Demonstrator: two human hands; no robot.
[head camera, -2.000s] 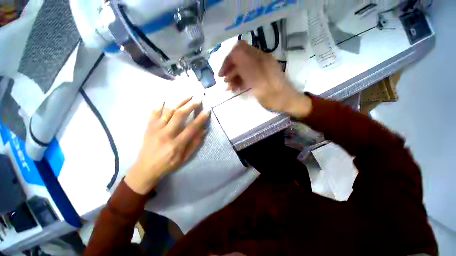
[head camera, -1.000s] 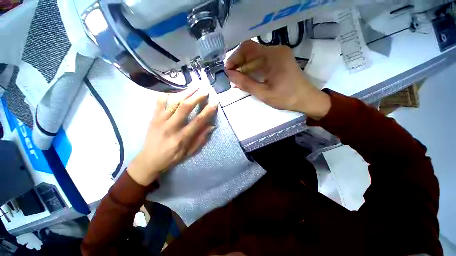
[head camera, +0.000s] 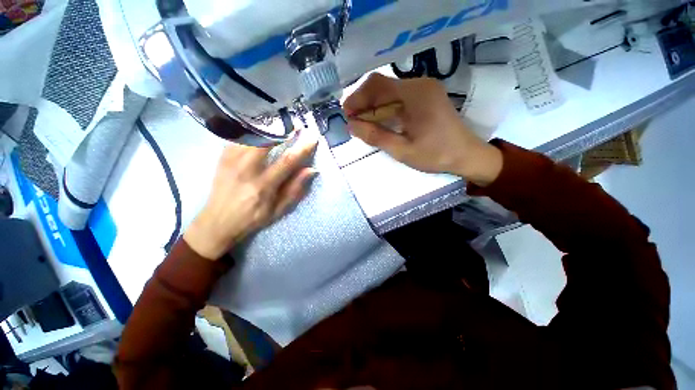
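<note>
A pale grey-white fabric panel (head camera: 312, 236) lies under the needle area (head camera: 305, 118) of the white sewing machine (head camera: 251, 34) and hangs over the table's front edge. My left hand (head camera: 248, 190) rests flat on the panel, fingers spread, fingertips close to the presser foot. My right hand (head camera: 415, 126) is closed around a short brown-yellow handle (head camera: 379, 112), just right of the foot; the tool's tip is not clear. A narrow dark trim (head camera: 161, 164) lies curved on the fabric at the left.
Black scissors (head camera: 434, 61) lie under the machine arm. A printed white strip (head camera: 533, 65) lies on the table to the right. Rolled and black-speckled fabric (head camera: 80, 65) is heaped at the left. A second blue-and-white machine (head camera: 57, 221) stands at far left.
The view has shifted. My left hand has moved slightly left and its fingers have shifted on the panel. My right hand has come back beside the foot, and its handle shows more clearly.
</note>
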